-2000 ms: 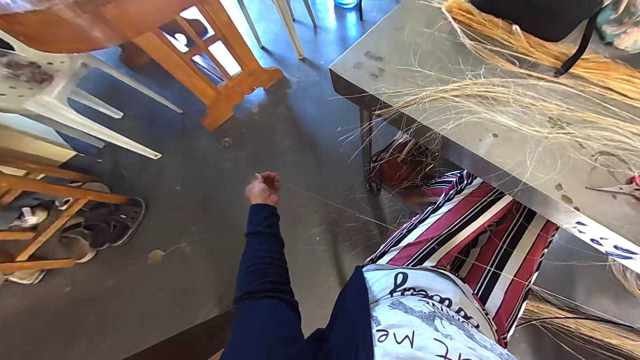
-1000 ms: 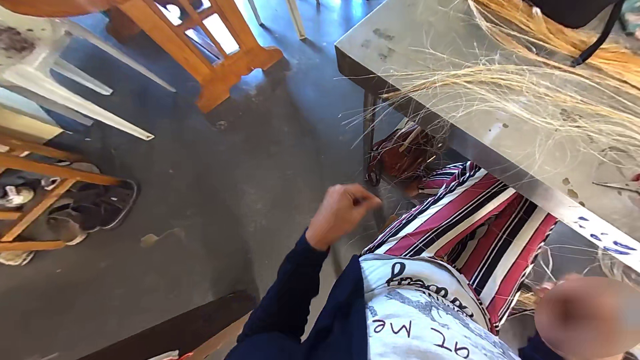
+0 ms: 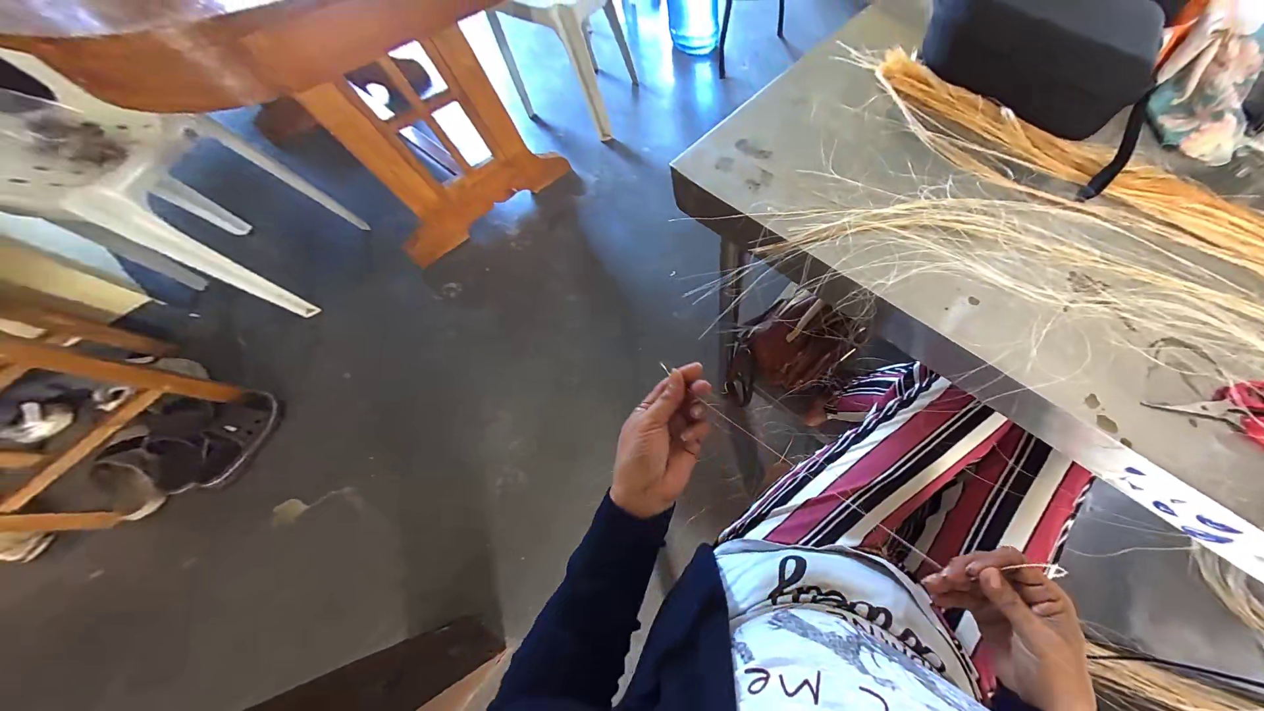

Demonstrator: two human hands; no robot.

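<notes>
A thin pale fibre strand (image 3: 758, 441) runs slantwise between my two hands, above my striped trousers. My left hand (image 3: 664, 439) pinches one end of it between thumb and forefinger, over the floor left of the table. Near the lower right, my right hand (image 3: 1022, 612) grips the strand close to its other end, where a small pale loop or knot (image 3: 1055, 570) sticks out past the fingers. Loose pale fibres (image 3: 987, 232) spread over the metal table, and a thicker golden bundle (image 3: 1037, 138) lies behind them. Red-handled scissors (image 3: 1210, 407) rest at the table's right.
The metal table's edge (image 3: 987, 380) runs above my lap. A black bag (image 3: 1047, 59) lies on the golden fibres. Beneath the table is a reddish-brown bag (image 3: 800, 346). A white plastic chair (image 3: 148, 188), a wooden table leg (image 3: 444, 128) and a wooden rack with shoes (image 3: 128, 375) stand left.
From reaching out over the floor, my left hand has come back toward my body. My right hand, out of view two seconds ago, is now at the lower right, holding the strand.
</notes>
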